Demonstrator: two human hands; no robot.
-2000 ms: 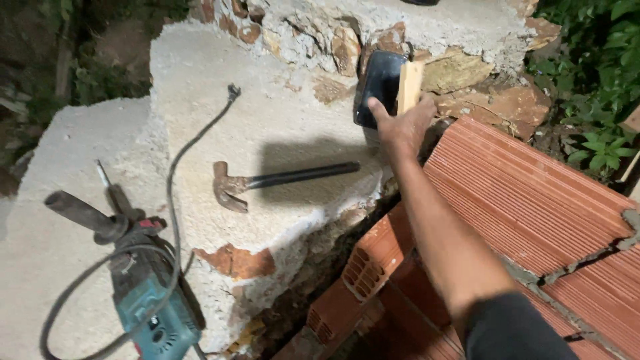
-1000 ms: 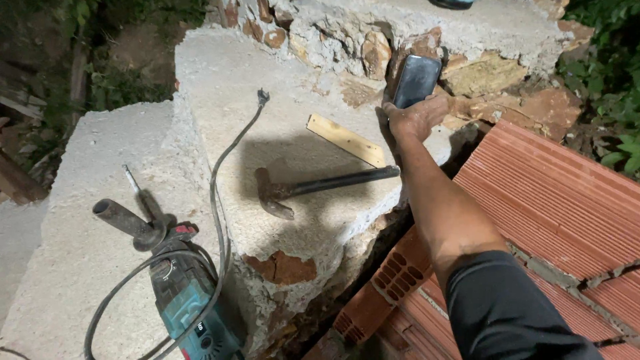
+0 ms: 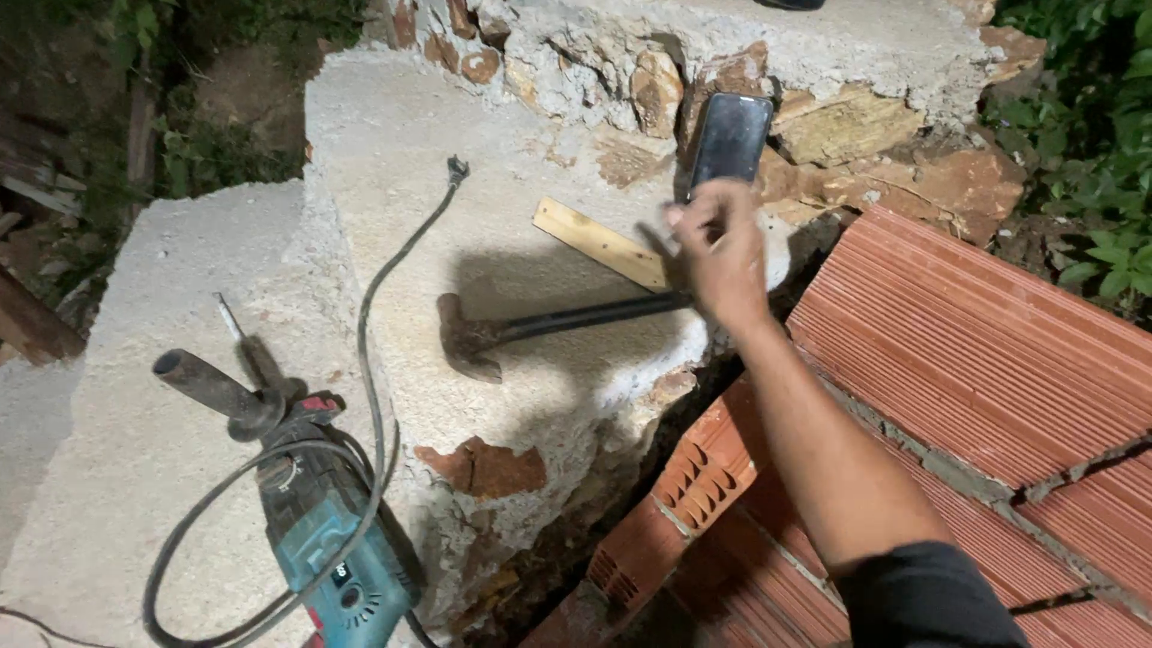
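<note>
My right hand (image 3: 724, 247) is over the lower end of a dark smartphone (image 3: 733, 137), its thumb and fingers slightly apart and blurred; nothing shows in its grip. The phone leans against the stones, and its bottom edge is hidden. A claw hammer (image 3: 576, 319) lies on the concrete, its rusty head to the left and its black handle end by my wrist. A flat wooden strip (image 3: 598, 243) with small holes lies just behind the handle, one end near my hand. A teal rotary hammer drill (image 3: 337, 531) rests at lower left. My left hand is out of view.
Red hollow clay bricks (image 3: 972, 351) with mortar joints fill the right side. A dark gap separates them from the rough concrete slab (image 3: 405, 117). The drill's cord (image 3: 364, 315) loops across the slab to its plug. Broken stonework (image 3: 846, 126) rises behind, with plants at both sides.
The wooden strip, held upright beside the phone two seconds ago, was lying on the concrete one second ago and still is. My right hand has shifted from the phone's side toward its lower end.
</note>
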